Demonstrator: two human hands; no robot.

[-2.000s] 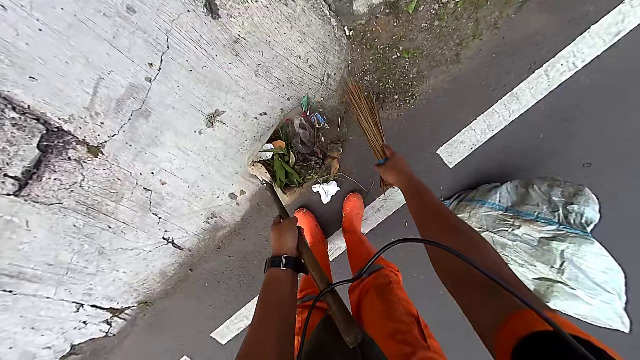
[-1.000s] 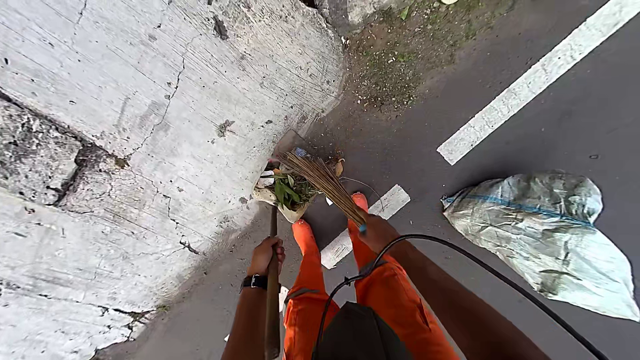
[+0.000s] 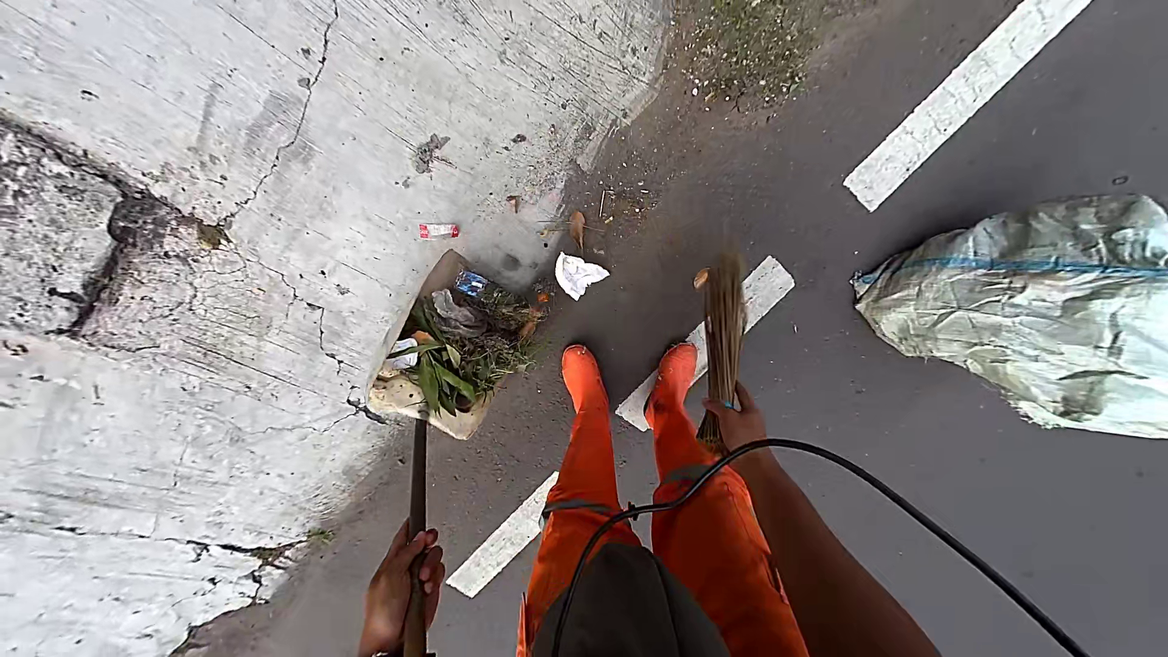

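Note:
My left hand (image 3: 403,584) grips the long handle (image 3: 418,493) of a dustpan (image 3: 467,423) that lies at the edge of the concrete slab. In the pan are green leaves (image 3: 445,374), a clear plastic piece, a blue wrapper (image 3: 471,283) and dry plant litter. My right hand (image 3: 737,422) is closed around the bound end of a stick broom (image 3: 725,328), its blurred bristles over the asphalt beside a white painted stripe. A crumpled white paper (image 3: 578,275) and a brown leaf (image 3: 578,230) lie on the ground between pan and broom.
A red and white wrapper (image 3: 439,231) lies on the cracked concrete (image 3: 274,365). A large woven plastic sack (image 3: 1031,310) rests on the asphalt at the right. My orange boots (image 3: 584,374) stand close by. A black cable (image 3: 849,465) crosses the lower view.
The broom has swung from over the dustpan to the right, its bristles now pointing away from me. The white paper, hidden one second ago, shows on the ground.

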